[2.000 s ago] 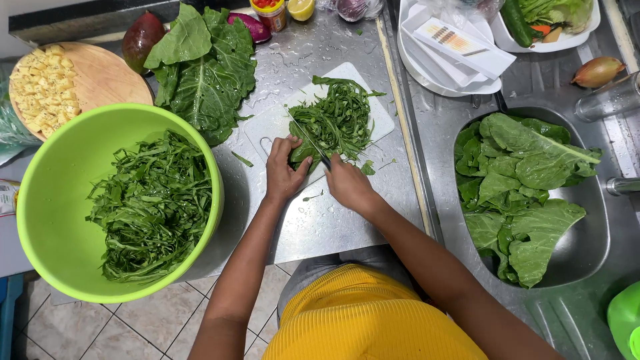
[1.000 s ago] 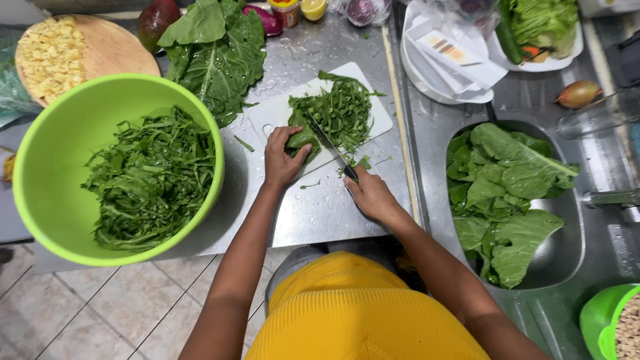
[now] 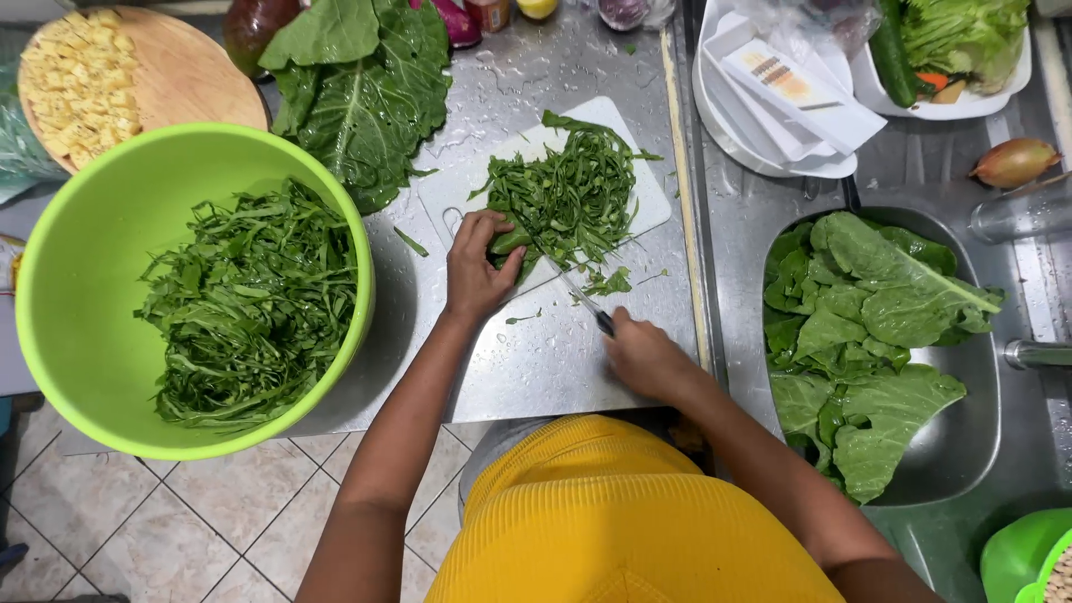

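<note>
My left hand (image 3: 479, 266) grips a rolled bundle of leafy greens (image 3: 507, 241) at the left part of a white cutting board (image 3: 649, 197). My right hand (image 3: 646, 352) is closed around the black handle of a kitchen knife (image 3: 578, 293); its blade points up and left, its tip by the bundle. Sliced greens (image 3: 582, 188) lie heaped on the board right of the bundle, with small scraps near the blade. At the left a large green plastic bowl (image 3: 75, 276) holds more shredded greens (image 3: 260, 310).
Whole leaves (image 3: 368, 100) lie behind the bowl, near a round wooden board (image 3: 193, 75) with diced yellow food. On the right, the steel sink (image 3: 946, 452) holds large leaves, with a white grater (image 3: 779, 75) and an onion (image 3: 1015, 162) behind it. A faucet (image 3: 1037, 353) juts in from the right.
My right hand has drawn back with the knife, down and to the right from the board. My left hand stays on the bundle.
</note>
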